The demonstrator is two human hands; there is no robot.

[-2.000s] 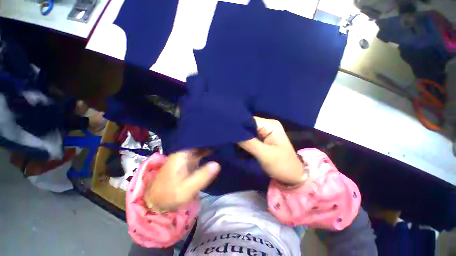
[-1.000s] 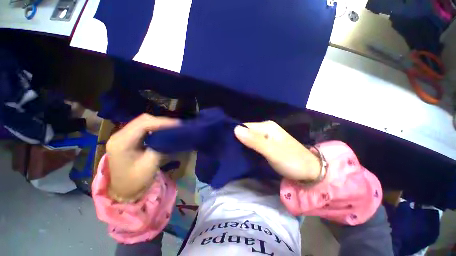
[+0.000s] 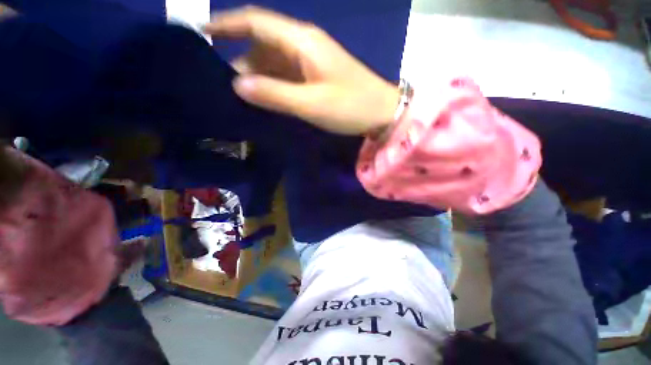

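A large navy cloth (image 3: 107, 78) spreads, blurred, across the upper left, above the scrap box. A navy panel (image 3: 371, 32) lies on the white table, partly under my right hand. Navy cloth (image 3: 332, 196) also hangs over my lap. My right hand (image 3: 307, 78) is over the table edge, thumb and fingers apart, beside the left cloth's edge; no grip on it shows. My left forearm in its pink sleeve cover (image 3: 57, 239) is at the left edge; the left hand itself does not show, hidden by the cloth or cut off.
Orange scissor handles (image 3: 585, 20) lie on the white table (image 3: 492, 60) at the upper right. An open cardboard box (image 3: 260, 267) with white and maroon scraps stands below the table. Dark navy cloth (image 3: 614, 260) is in a container at the lower right.
The small navy piece is no longer seen between my hands. My left arm has moved far left, my right hand up and left with its fingers spread. A large navy cloth now covers the upper left.
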